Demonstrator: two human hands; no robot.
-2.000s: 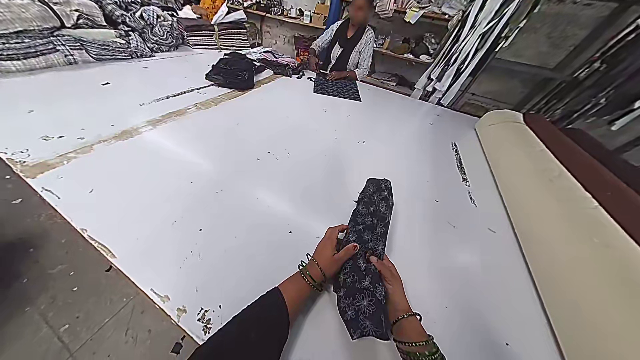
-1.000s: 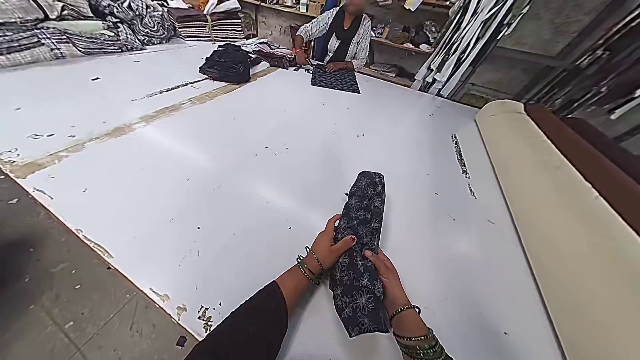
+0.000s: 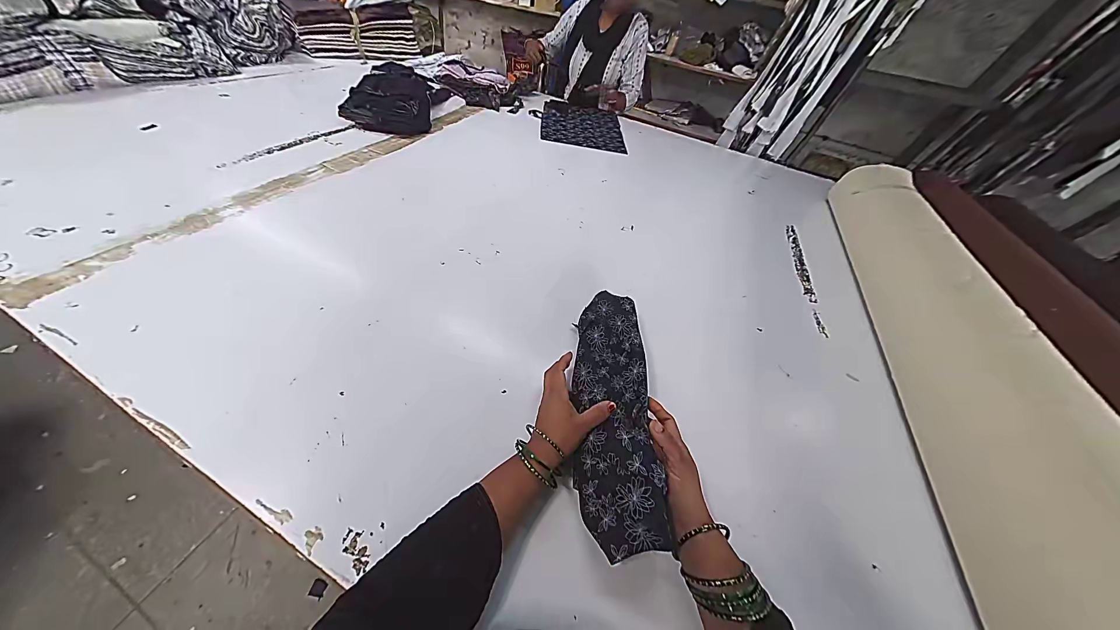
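A long folded piece of dark fabric with a pale floral pattern (image 3: 617, 437) is between my two hands, above the near part of a white-topped table (image 3: 420, 332). My left hand (image 3: 569, 411) grips its left edge, thumb lying across the top and fingers along the side. On the opposite edge, my right hand (image 3: 678, 451) holds the fabric with its fingers alongside; part of that hand is hidden by the cloth. Bangles circle both wrists. How far the lower end is from the tabletop I cannot tell.
Large cream (image 3: 962, 350) and dark red (image 3: 1032, 289) rolls lie along the right side. At the far edge a person (image 3: 604, 52) stands behind a dark patterned cloth (image 3: 582, 127). A black bundle (image 3: 389, 98) and stacked fabrics (image 3: 359, 33) are at the far left.
My right thumb, on top of the fabric before, no longer shows there; the fingers now lie along its right edge. The fabric stays in both hands.
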